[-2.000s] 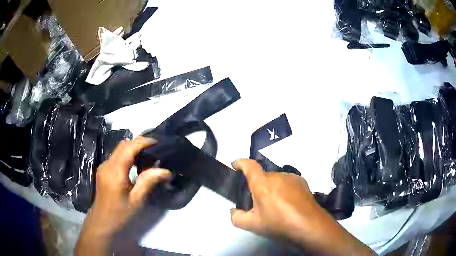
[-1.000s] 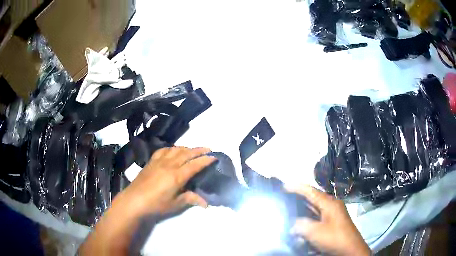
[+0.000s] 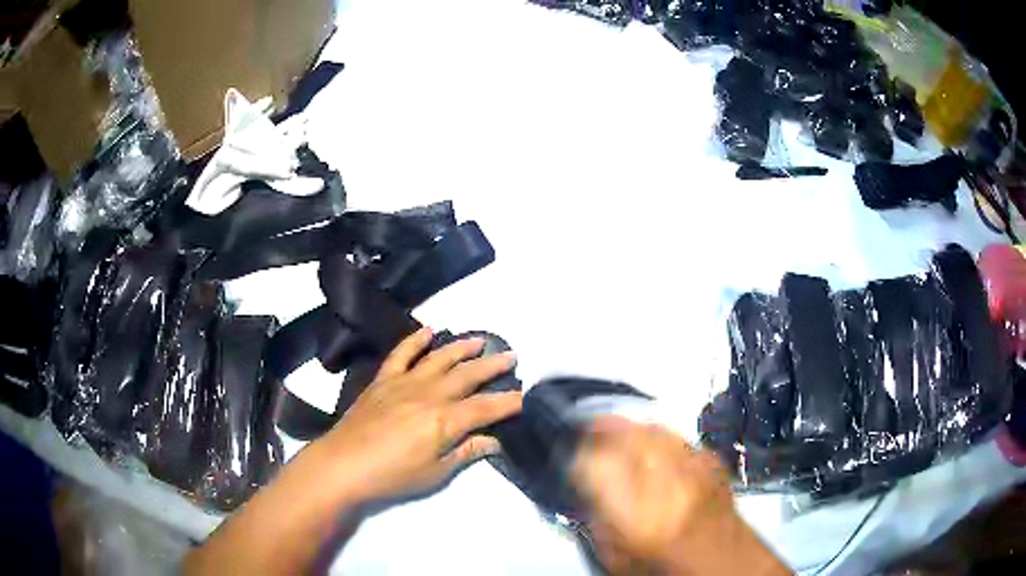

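A flat black webbing strap [image 3: 366,281] lies in loose loops left of centre and runs under my left hand. My left hand [image 3: 439,399] lies over the strap with spread fingers, pressing it on the white table. My right hand [image 3: 647,478] is blurred and holds the dark folded part of the strap [image 3: 546,422] at centre, close to my left fingertips. The right fingers' exact grip is blurred. The strap end with the white mark is not visible.
Bagged strap packs stand in rows at left [image 3: 169,383] and right [image 3: 866,371]. A white glove [image 3: 253,158] lies by a cardboard box [image 3: 225,56]. A heap of bagged black parts [image 3: 799,84], a loose black bundle [image 3: 911,182] and a yellow tape roll [image 3: 954,101] are at upper right.
Both hands have moved together near the centre. The looped strap at left has shifted and spread. My right hand has moved left and drawn the folded strap close to my left hand.
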